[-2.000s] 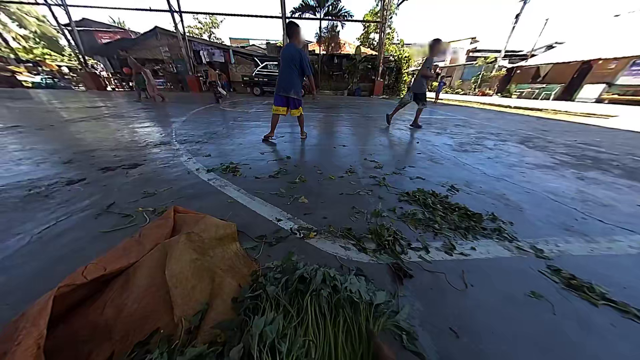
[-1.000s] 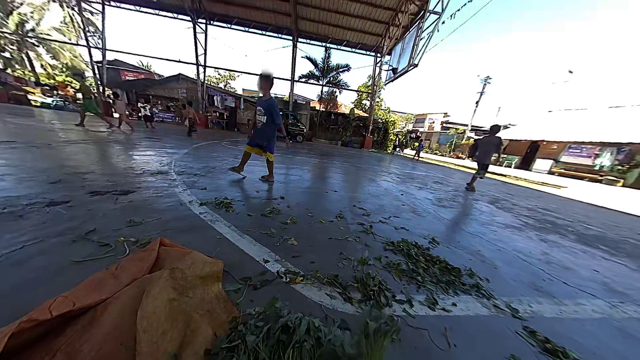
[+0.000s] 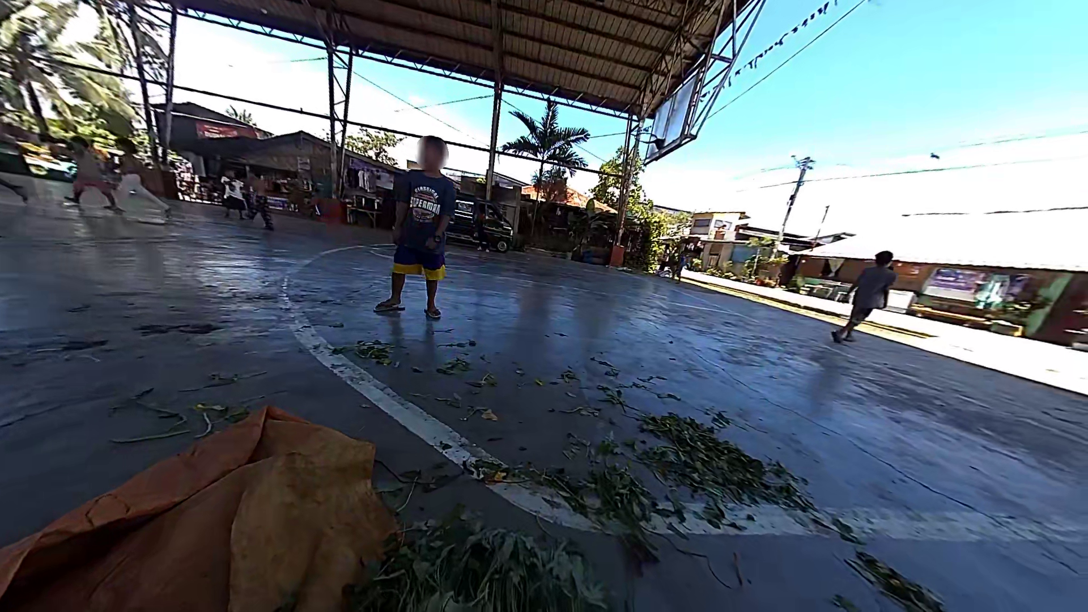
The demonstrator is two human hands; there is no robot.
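Observation:
Neither of my hands shows in the head view, so what they hold is hidden. A heap of leafy green stalks (image 3: 484,569) lies at the bottom centre, cut off by the lower edge. Touching it on the left is a crumpled orange-brown sheet or sack (image 3: 297,510). Loose green leaves (image 3: 722,463) are strewn over the court floor beyond, partly on the curved white line (image 3: 382,391). A smaller clump of leaves (image 3: 892,582) rests at the lower right, and a few thin stems (image 3: 161,429) lie beyond the sheet.
A person in a dark blue shirt (image 3: 423,208) stands on the court facing this way. Another person (image 3: 869,293) is at the right, and several more are far left. Steel posts (image 3: 495,127) hold up a roof, with a basketball backboard (image 3: 676,119) beneath it.
The person in blue, walking before, now stands facing the camera. The person at the right has moved farther right. The view has tilted up, showing more roof and less of the stalks.

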